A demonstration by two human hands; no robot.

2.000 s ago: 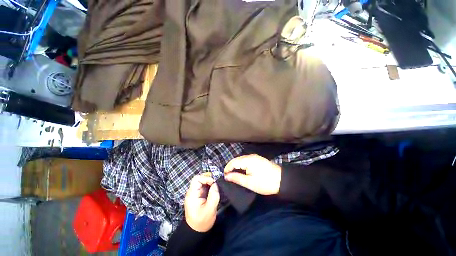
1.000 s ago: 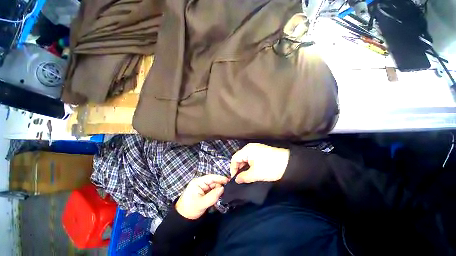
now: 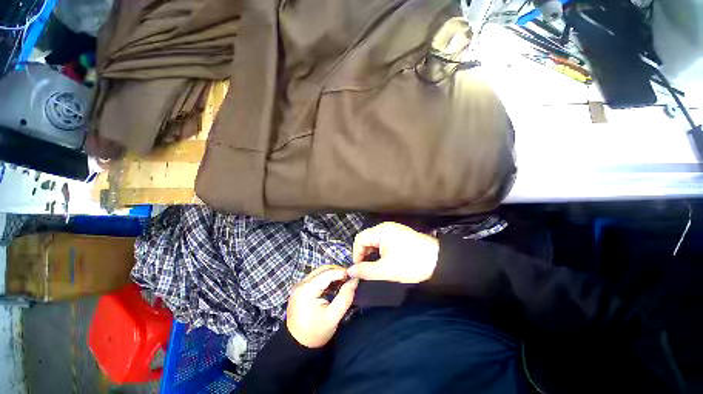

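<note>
My left hand (image 3: 317,306) and my right hand (image 3: 401,254) meet over my lap, fingertips together, pinching the edge of a dark piece of cloth (image 3: 381,293). The dark cloth hangs below my right hand's fingers, and part of it is hidden by the hands. Plaid fabric (image 3: 266,265) in black and white checks lies in a loose heap beside and behind my hands, under the table edge.
A folded brown garment (image 3: 385,146) covers the table front, with a looped dark tool (image 3: 447,68) on it. More brown cloth (image 3: 166,46) lies on the tan board (image 3: 158,181). Right are a black flat object (image 3: 614,54) and small tools. Lower left are a red stool (image 3: 127,335) and blue crate (image 3: 193,362).
The view has shifted slightly. My hands stay together at the dark cloth, with small finger movements. My left hand has turned more upright since one second ago.
</note>
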